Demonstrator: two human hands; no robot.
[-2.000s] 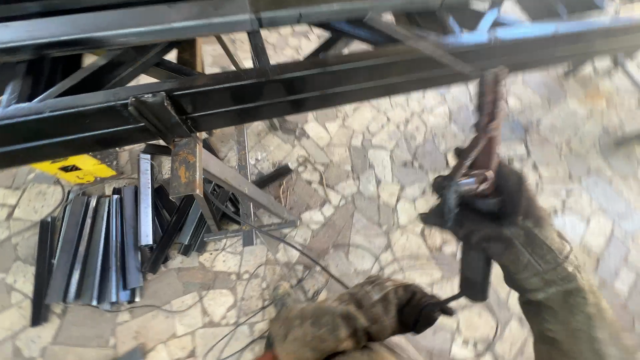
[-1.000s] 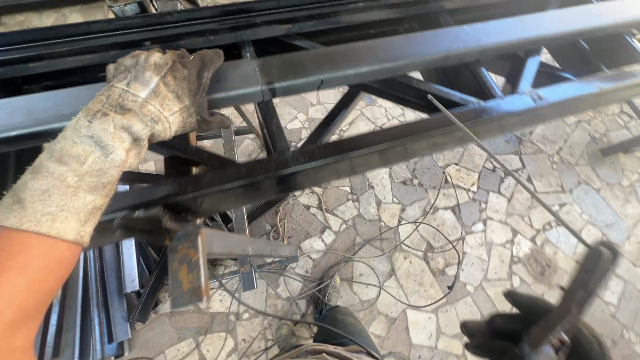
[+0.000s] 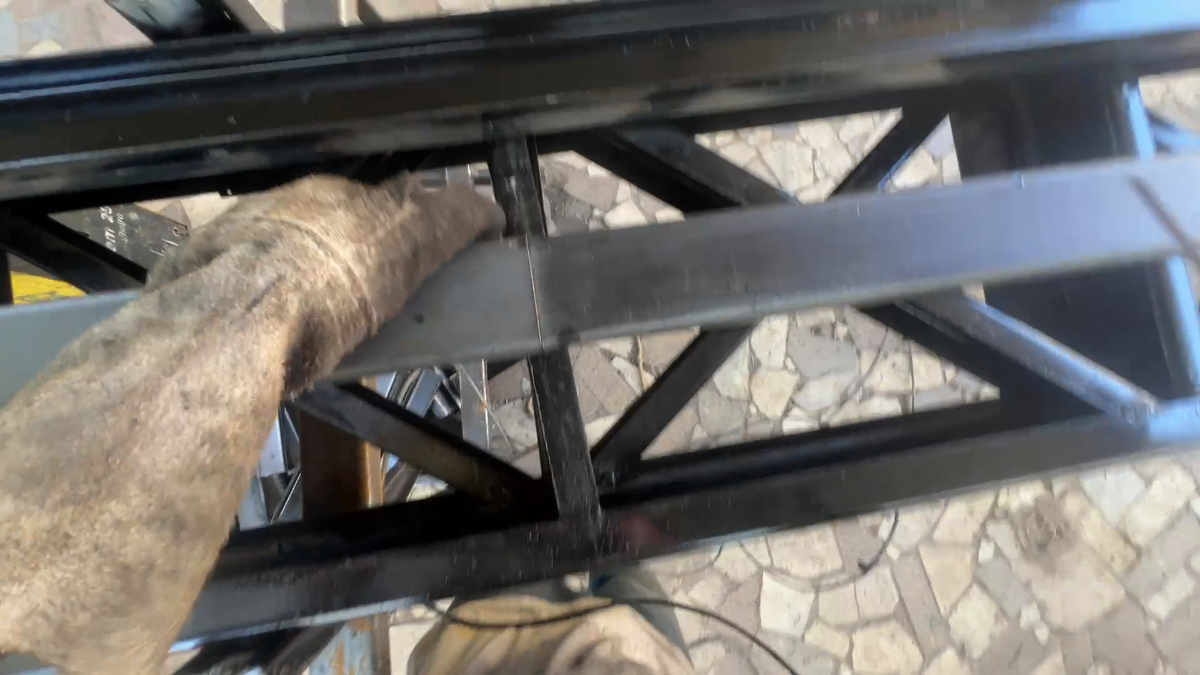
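My left hand [image 3: 375, 248], in a worn leather work glove, lies over a long grey steel bar [image 3: 712, 267] near a thin seam line across it, with the fingers reaching past its far edge; the fingertips are blurred, so the grip cannot be told. That bar crosses above a black steel lattice frame [image 3: 787, 516] with diagonal and upright struts. The upright strut [image 3: 567, 431] passes under the bar just right of the glove. My right hand is out of view; a thin dark rod end [image 3: 1162, 216] shows at the right edge over the bar.
Beyond the bar runs another dark steel beam [image 3: 375, 103]. A rusty steel support post [image 3: 337, 459] stands beneath the frame at left, near loose metal pieces. A yellow object [image 3: 47, 287] shows at far left. A black cable [image 3: 731, 623] hangs low over the stone-paved floor [image 3: 881, 581].
The view has moved closer over the frame. My left hand, absent two seconds ago, stays at the grey bar. My right hand, with an electrode holder and rod one second ago, has left the view.
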